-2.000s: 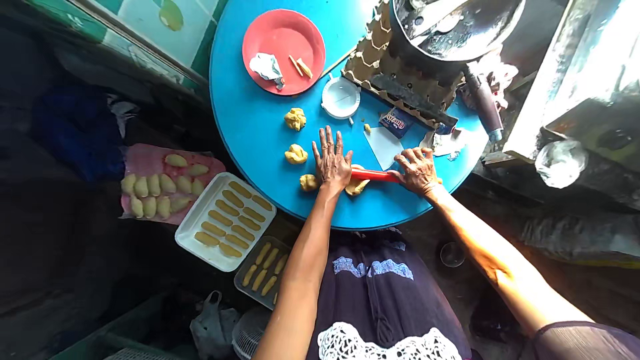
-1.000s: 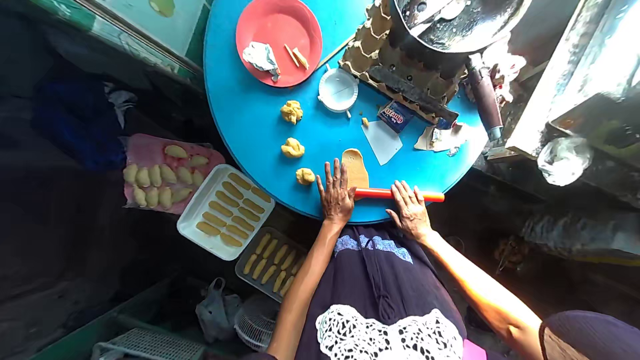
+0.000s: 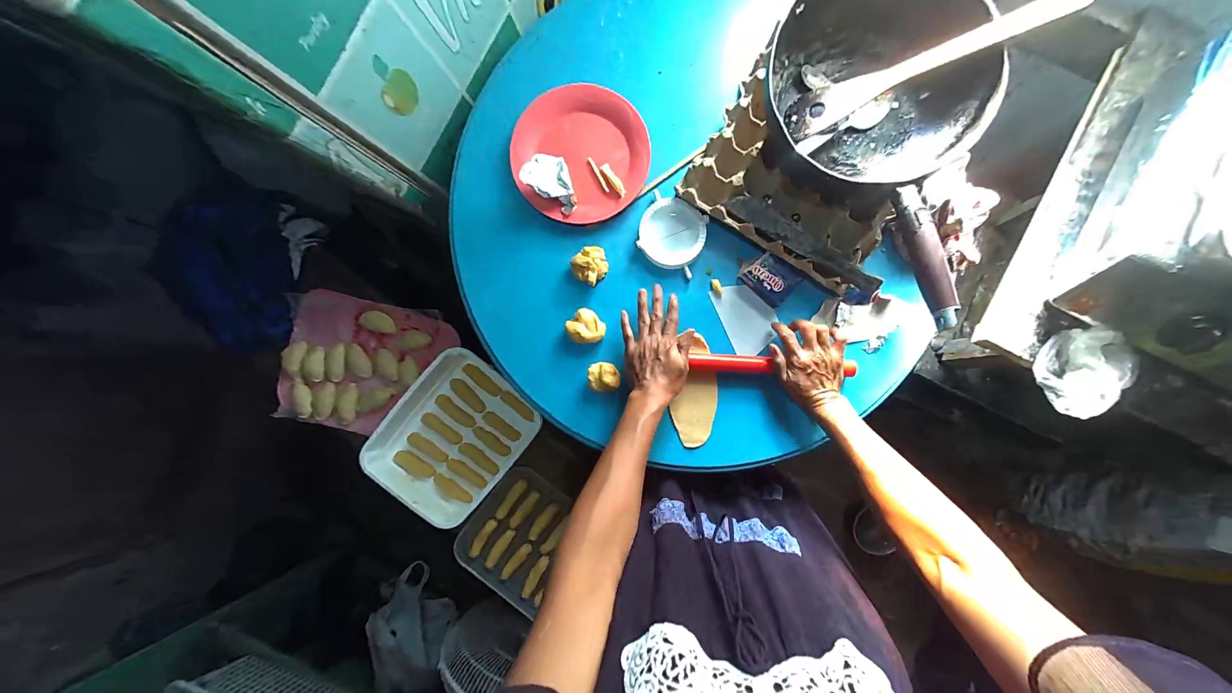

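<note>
A red rolling pin [image 3: 731, 363] lies across a long, flattened oval of dough [image 3: 695, 414] near the front edge of the blue round table [image 3: 520, 327]. My left hand [image 3: 657, 351] presses flat on the pin's left end, fingers spread, hiding that end. Toward the pin's right end rests my right hand [image 3: 808, 363], palm over it with the fingers bent; the red tip shows beyond. Left of my left hand sit three lumps of dough, the top one [image 3: 589, 265], the middle one [image 3: 585, 326] and the nearest one [image 3: 603, 376]. A white round plastic mold [image 3: 672, 233] lies farther back.
A pink plate [image 3: 579, 125] is at the back left. A pan [image 3: 885, 144] with a wooden-handled utensil stands on egg cartons [image 3: 717, 178]; its handle reaches right. White paper [image 3: 743, 318] lies behind the pin. Trays of shaped pieces, one white [image 3: 385, 472] and one dark [image 3: 472, 549], sit lower left.
Both hands and the rolling pin have moved away from the table's front edge since one second ago. The dough now extends on the near side of the pin; before, it showed beyond it.
</note>
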